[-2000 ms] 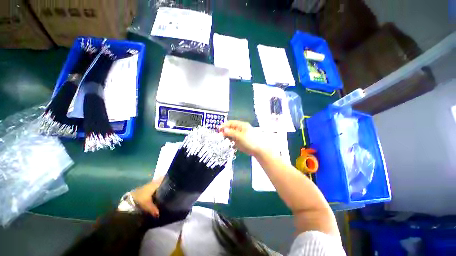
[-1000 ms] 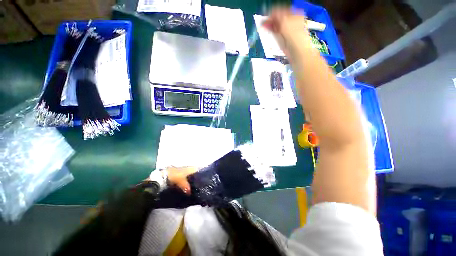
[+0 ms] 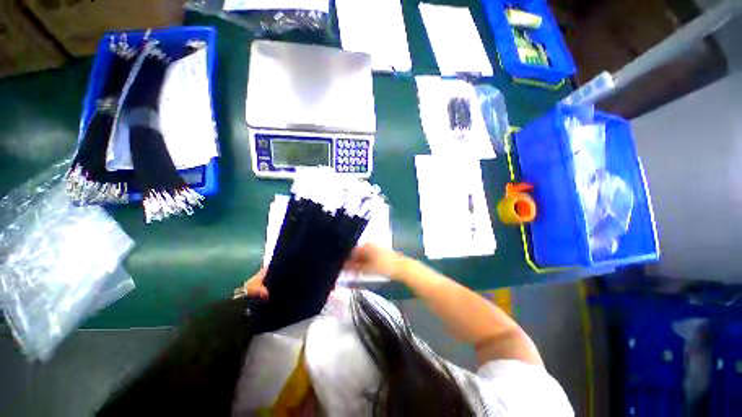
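Observation:
A thick wire harness bundle (image 3: 313, 252), black with silvery-white terminal ends at the top, stands tilted in front of my chest over a white sheet. My left hand (image 3: 255, 285) is at its lower left side, mostly hidden behind the bundle, and holds it. My right hand (image 3: 370, 261) touches the bundle's right side; its fingertips are partly hidden, so its grip is unclear. The counting scale (image 3: 309, 89) stands just beyond the bundle with a bare silver pan.
Left: a blue parts bin (image 3: 213, 122) with black bundles and paper; clear poly bags (image 3: 61, 252). Right: record sheets (image 3: 456, 208), a tape roll (image 3: 517, 207), a blue bag bin (image 3: 553, 195) and a small blue tray (image 3: 561, 69). A bagged bundle (image 3: 285, 19) lies behind the scale.
My right hand has come back from the far right to the bundle. The bundle has turned from pointing right to more upright. The shiny strip seen in the air is gone.

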